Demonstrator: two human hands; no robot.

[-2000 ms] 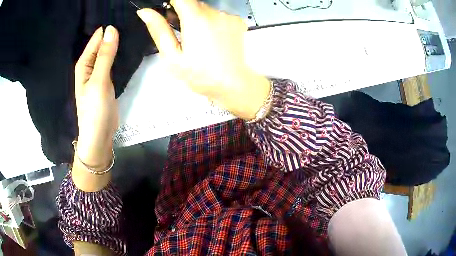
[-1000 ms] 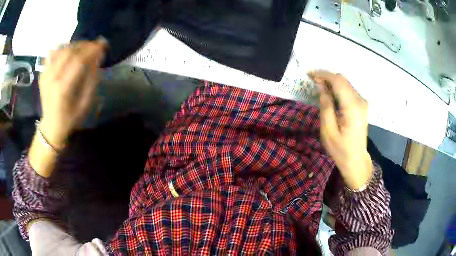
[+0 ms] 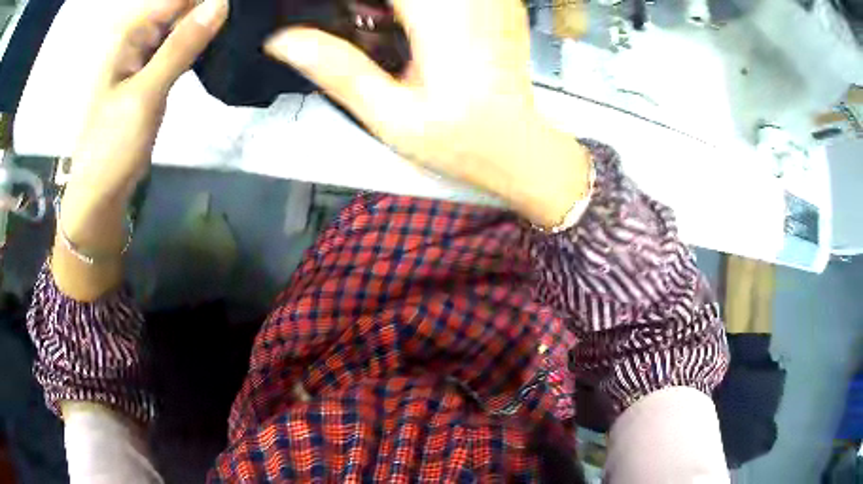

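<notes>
A black garment point(image 3: 248, 59) lies on the white machine bed point(image 3: 312, 142) at the top left, running out of the picture's top edge. My left hand point(image 3: 132, 118) is at its left side, fingertips at the top edge; whether they pinch the cloth cannot be told. My right hand point(image 3: 459, 104) reaches over the garment from the right, thumb spread left, its other fingers cut off by the top edge. Small shiny metal points show in the dark gap between thumb and palm; what they belong to is unclear.
The machine's metal parts point(image 3: 625, 38) are blurred at the upper right. A small panel point(image 3: 801, 219) sits at the bed's right end. Black cloth point(image 3: 752, 397) and a wooden stool part point(image 3: 748, 293) are at the lower right. The plaid apron point(image 3: 378, 312) covers the lap.
My right hand has moved from the bed's front edge up and left over the garment. My left hand has risen slightly. Less of the garment shows, and the camera view has shifted.
</notes>
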